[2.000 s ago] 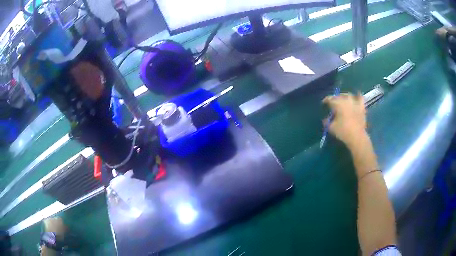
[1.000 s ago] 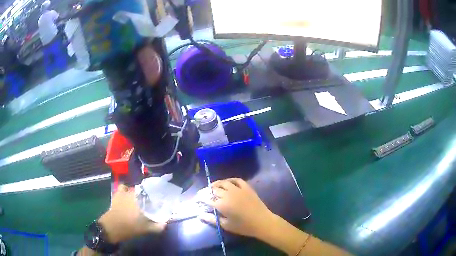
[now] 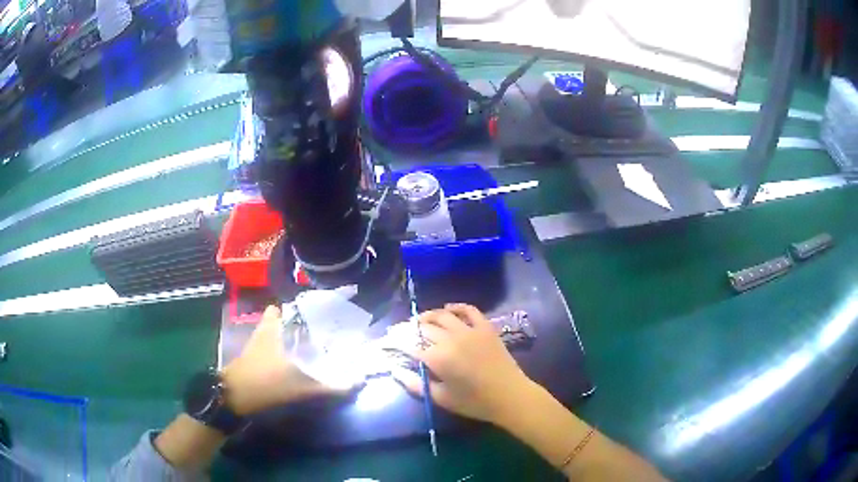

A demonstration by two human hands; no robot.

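My left hand (image 3: 268,372), with a black watch on the wrist, is at the left side of the crumpled white wipe (image 3: 331,315) under the microscope (image 3: 315,179). Its fingertips are lost in glare, so its hold is unclear. My right hand (image 3: 468,365) holds the fine blue brush (image 3: 428,407) between its fingers, brush nearly upright in the picture. A module (image 3: 516,327) shows one detailed grey end beyond my right hand, over the black mat (image 3: 555,353). The rest of it is hidden by the hand and glare.
A red bin (image 3: 246,247) of tiny copper pieces and a ribbed grey block (image 3: 155,254) stand left. A blue bin (image 3: 461,268) with a bottle (image 3: 423,202) stands behind the mat. Two modules (image 3: 760,274) lie end to end at right.
My right hand has come from the right bench with the brush to the mat. My left hand has moved in from the lower left to the wipe. The view has shifted too.
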